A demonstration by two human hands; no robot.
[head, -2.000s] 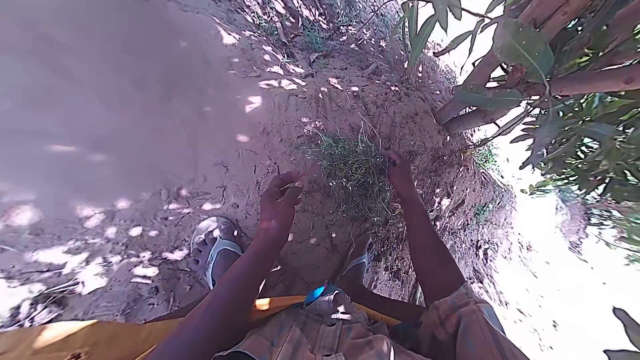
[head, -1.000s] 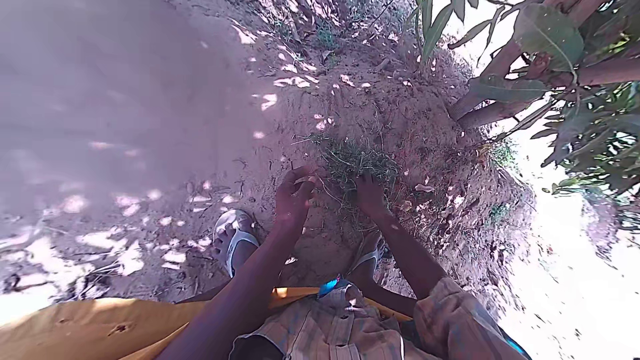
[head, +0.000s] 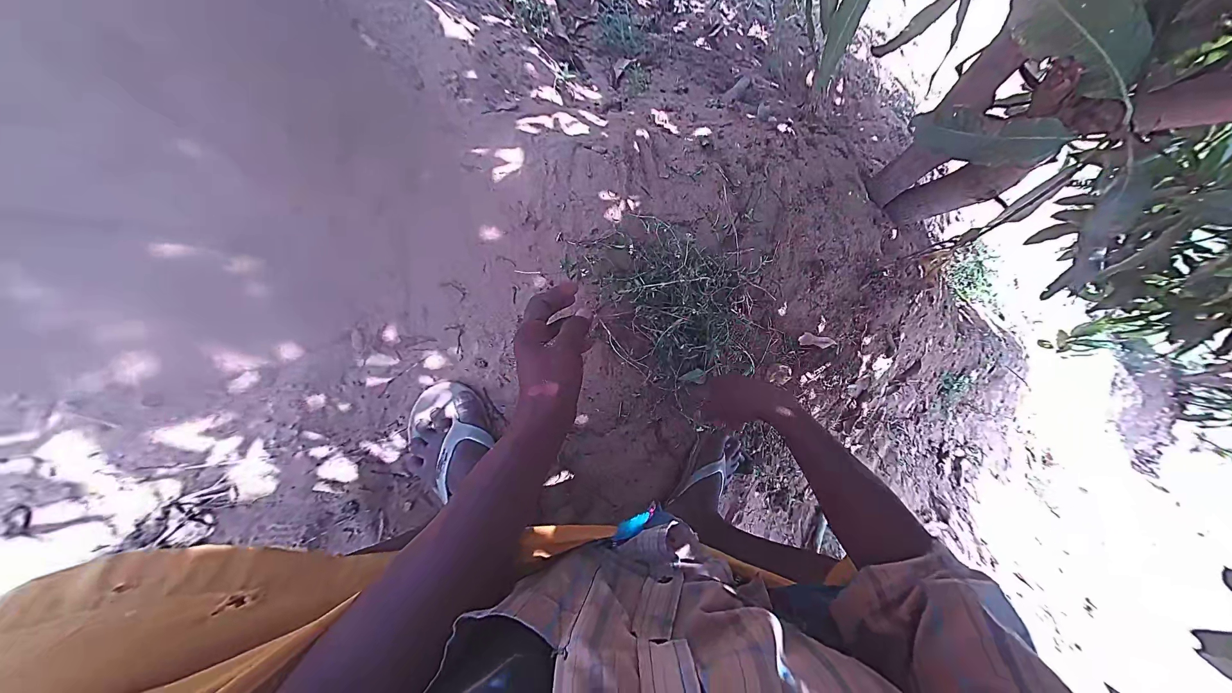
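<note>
A loose pile of green weeds or grass (head: 688,303) lies on bare soil in front of my feet. My left hand (head: 552,337) is at the pile's left edge, fingers curled with thumb and forefinger near each other; whether thin stems are between them is too unclear to tell. At the pile's near right edge is my right hand (head: 736,400), its back to the camera and its fingers hidden, close to a small green leaf (head: 693,376).
My sandaled feet stand either side, the left sandal (head: 449,438) and the right sandal (head: 710,472). Yellow cloth (head: 192,606) spreads at lower left. A tree branch (head: 938,178) with broad leaves leans in at upper right, above an uneven soil bank (head: 924,385).
My right hand has moved from on top of the pile back toward my body, to its near edge. My left hand has stayed at the pile's left side.
</note>
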